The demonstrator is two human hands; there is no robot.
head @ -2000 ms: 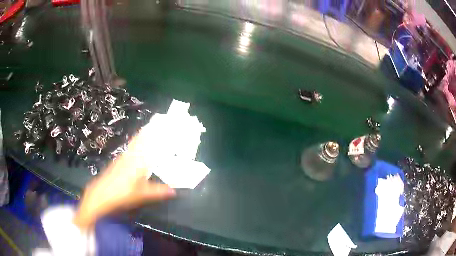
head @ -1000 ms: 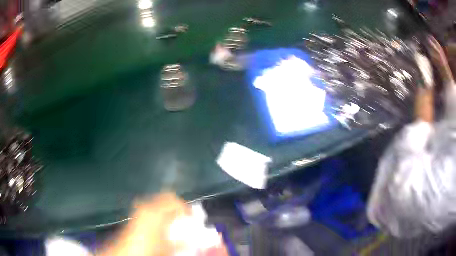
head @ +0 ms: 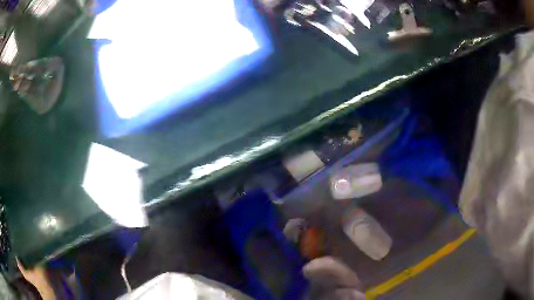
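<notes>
A blue plastic bin full of bright white wipes stands on the green bench at the upper left. A single white wipe lies below it at the bench's front edge, partly over the edge. A sliver of skin, apparently my left hand, shows at the lower left below the bench edge. It is blurred and cut off, so its fingers and anything in them are hidden. My right hand is not in view.
A clear bottle stands at the far left. Blurred silver-and-black units lie along the top. White fabric shows at the bottom. Another person's pale sleeve is at the right. Footwear and a yellow floor line are below.
The view has swung right and down, so the bin, bottle and loose wipe appear farther left. The hand has shifted to the lower left corner and is mostly out of view.
</notes>
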